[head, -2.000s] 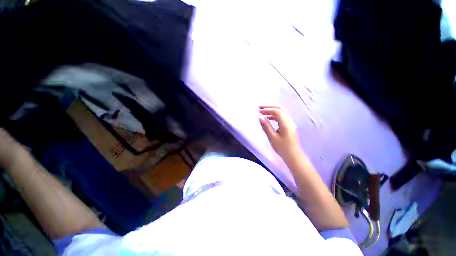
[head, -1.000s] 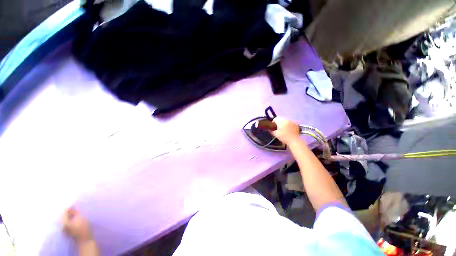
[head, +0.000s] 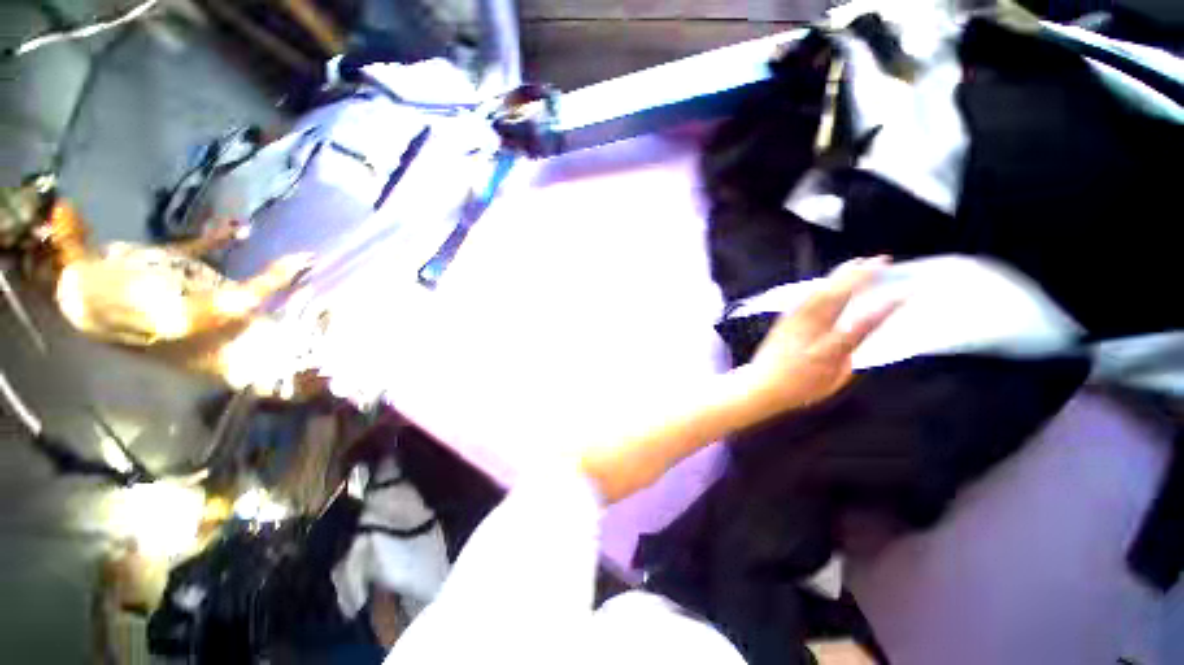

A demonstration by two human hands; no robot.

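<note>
A black garment (head: pixel 831 455) with a pale panel (head: pixel 987 305) lies across the purple pressing table (head: pixel 1013 533) and hangs toward my body. My left hand (head: pixel 818 351) reaches in from the lower left and rests on the garment by the pale panel, its fingers extended and parted. A small skin-toned patch shows at the bottom edge beside the garment; it may be part of my right arm, but no right hand can be made out. The iron is out of the picture.
More black cloth (head: pixel 1078 169) is heaped at the upper right. A black piece (head: pixel 1158 526) lies at the right edge. At far left, blurred, are what look like another person's arms (head: pixel 143 292) by a pale surface. Dark and white cloth (head: pixel 396 546) lies below the table's left edge.
The view has swung left. My left hand has gone from the bare table onto the black garment, which now lies closer to me. My right hand, earlier on the iron, is no longer clearly visible.
</note>
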